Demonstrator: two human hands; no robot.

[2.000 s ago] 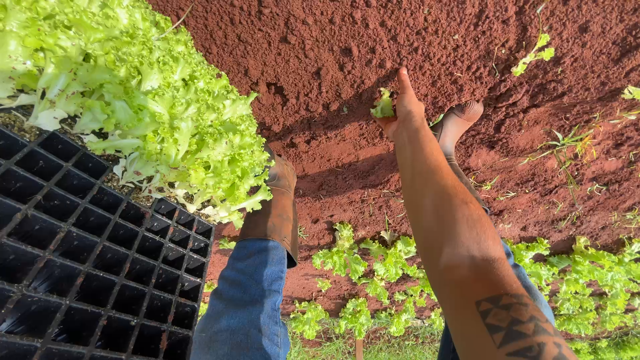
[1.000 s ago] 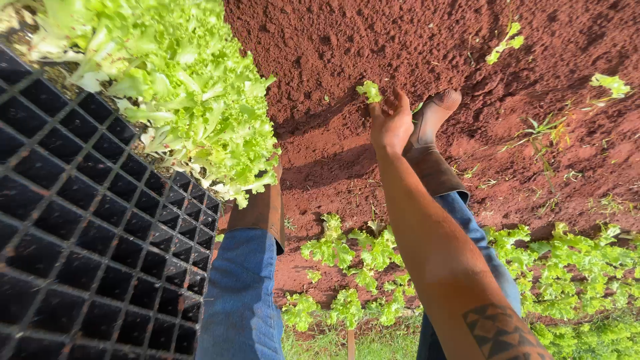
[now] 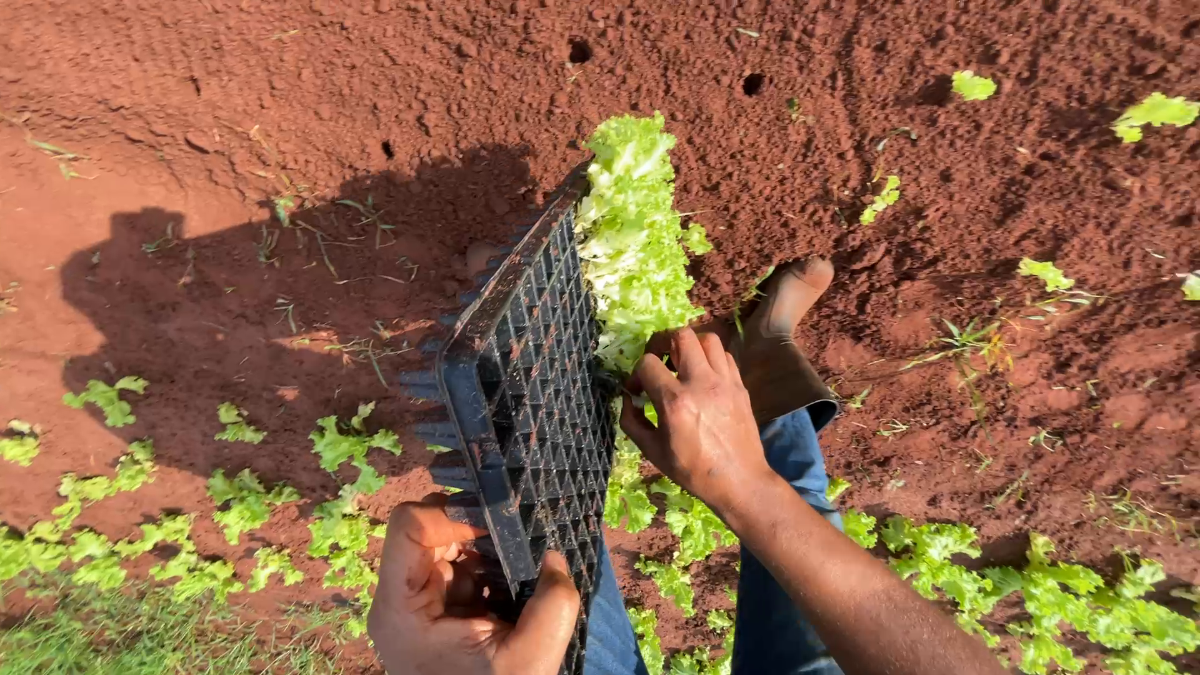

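Observation:
A black plastic seedling tray (image 3: pixel 553 394) is tilted in front of me, many of its cells without plants. My left hand (image 3: pixel 478 595) grips its near corner, thumb on the top side. Light green lettuce seedlings (image 3: pixel 633 244) fill the tray's right edge. At the near end of those seedlings is my right hand (image 3: pixel 698 408), fingers bent among the leaves; whether they pinch a seedling is hidden.
Red soil has small holes (image 3: pixel 753 84) at the top and single lettuce seedlings (image 3: pixel 973 85) at the upper right. Below, lettuce plants (image 3: pixel 1059 600) grow in rows beside grass (image 3: pixel 141 637). My brown boot (image 3: pixel 787 328) stands on the soil.
My right hand has moved from over the soil, where it held out a small seedling, to the lettuce at the tray. My left hand has come into view on the tray; the view has shifted.

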